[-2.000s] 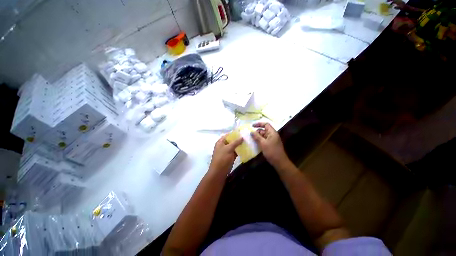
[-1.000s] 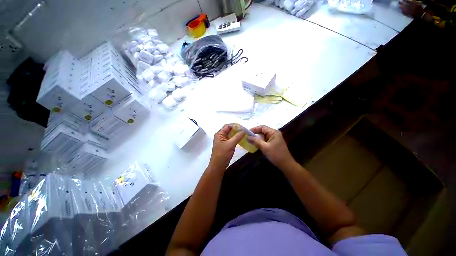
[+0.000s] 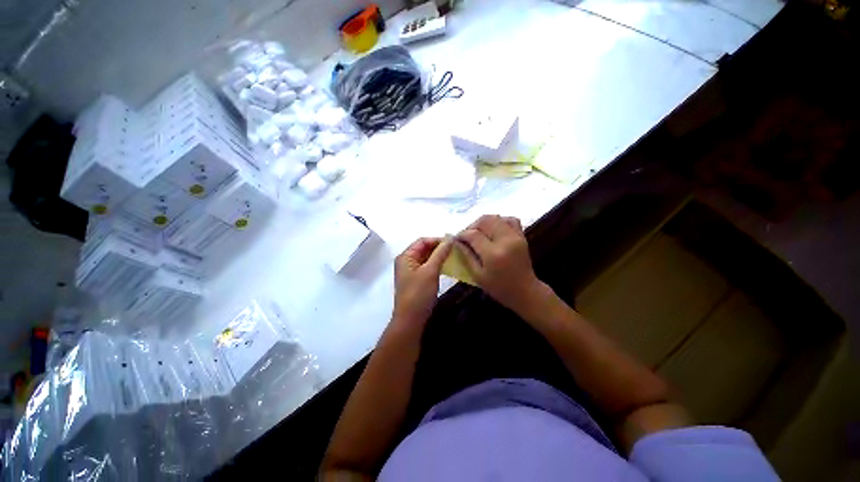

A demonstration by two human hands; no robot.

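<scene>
My left hand and my right hand are together at the bench edge, both gripping a small yellow sheet. My fingers cover much of it. A white box stands just left of my left hand on the bench. Beyond my hands, an open white box part lies next to yellow strips. A shiny clear film lies close by.
Stacked white boxes stand at the back left, with bagged boxes in front. Bagged white units, a bag of black cables, a tape dispenser and a calculator lie along the wall. An open brown carton is at the right.
The yellow sheet, broad and flat two seconds ago, now shows less between my fingers. My right hand has closed over its upper part. The camera view has shifted.
</scene>
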